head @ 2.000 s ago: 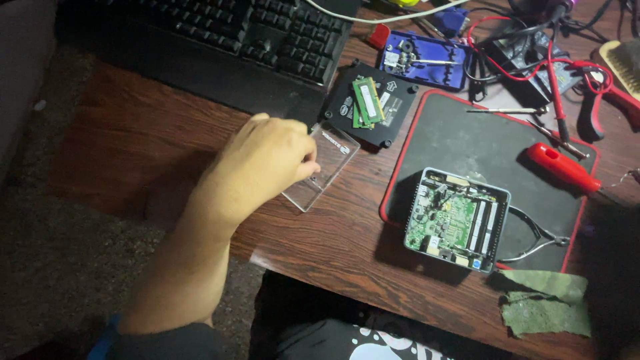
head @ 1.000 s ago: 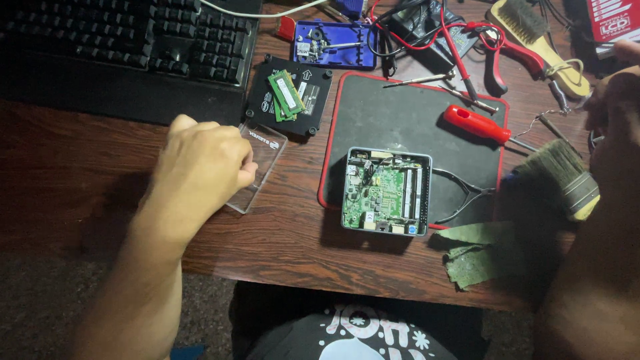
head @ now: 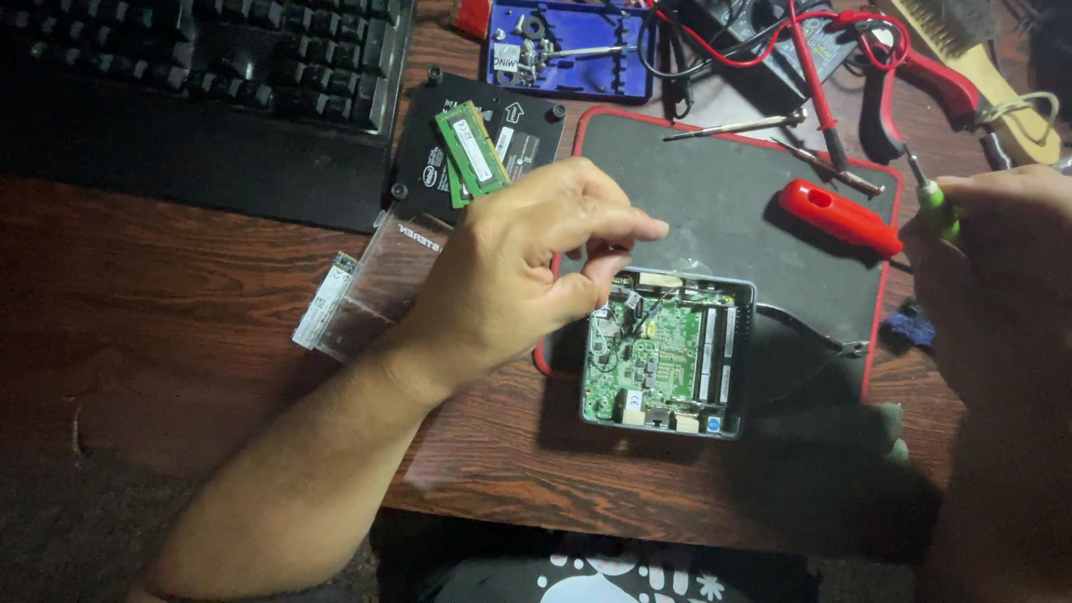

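My left hand [head: 544, 251] hovers at the upper left corner of an opened mini PC [head: 662, 360], its green circuit board facing up. The thumb and fingers curl toward each other; whether something small is between them cannot be told. My right hand [head: 988, 251], partly in shadow at the right, grips a small screwdriver with a green handle [head: 936, 213]. Left of my left wrist lie a clear plastic case lid [head: 377, 276] and an M.2 drive [head: 325, 303]. Two green memory modules [head: 473, 151] rest on a black bottom cover [head: 528, 126] behind the left hand.
The mini PC overlaps a black mat with a red edge [head: 720, 193]. On the mat are a red screwdriver handle [head: 837, 218] and thin screwdrivers [head: 737, 127]. A blue parts tray [head: 578, 79], red-handled pliers [head: 938, 79], a brush [head: 963, 75] and a keyboard [head: 285, 75] lie behind.
My left hand has moved right, from over the clear lid to beside the mini PC. The M.2 drive now shows beside the lid. My right hand has come in with the green screwdriver.
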